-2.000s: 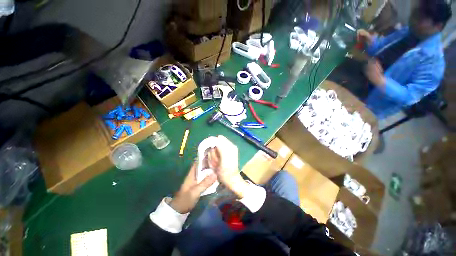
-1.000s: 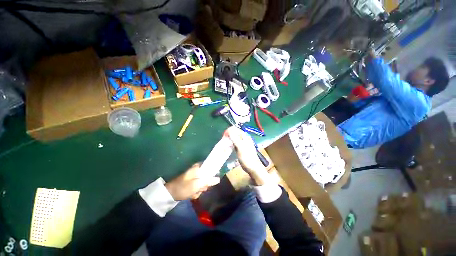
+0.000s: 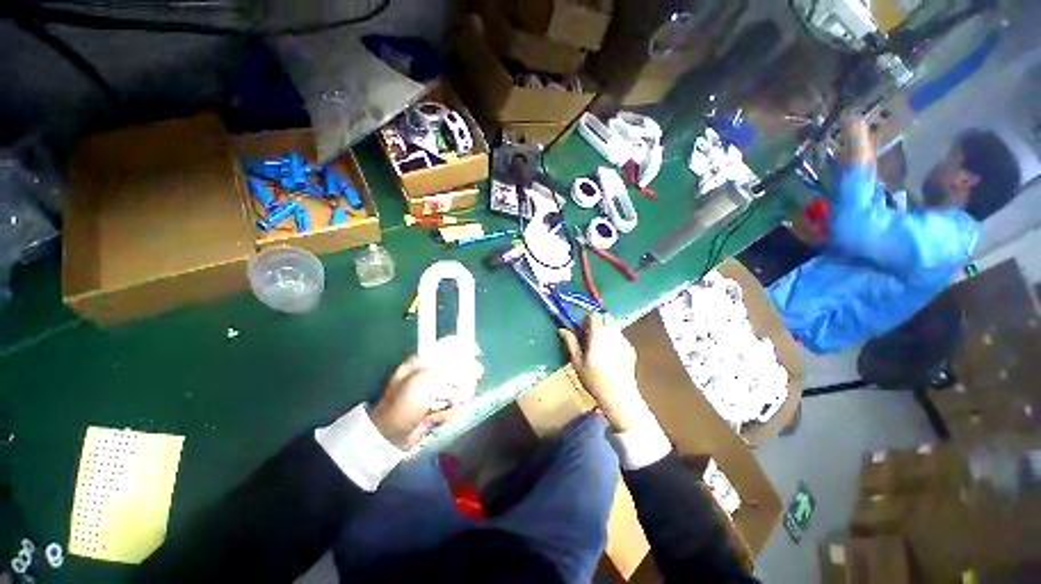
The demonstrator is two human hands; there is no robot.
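A white loop-shaped housing stands up from my left hand, open loop end upward, above the bench's front edge. My left fingers are closed around its lower end and hide part of it. My right hand is at the bench edge, closed on the black grip of the hammer, which still lies on the bench. The hammer's head is hard to make out among the other tools. Blue-handled nippers lie beside its shaft.
Red-handled pliers, white rings and a glass jar lie on the green bench. A clear cup is beside a carton of blue cells. White parts fill a carton at right. A person in blue sits beyond.
My right hand has let go of the housing and moved right and down onto the hammer grip. My left hand has turned the housing upright, showing its open loop.
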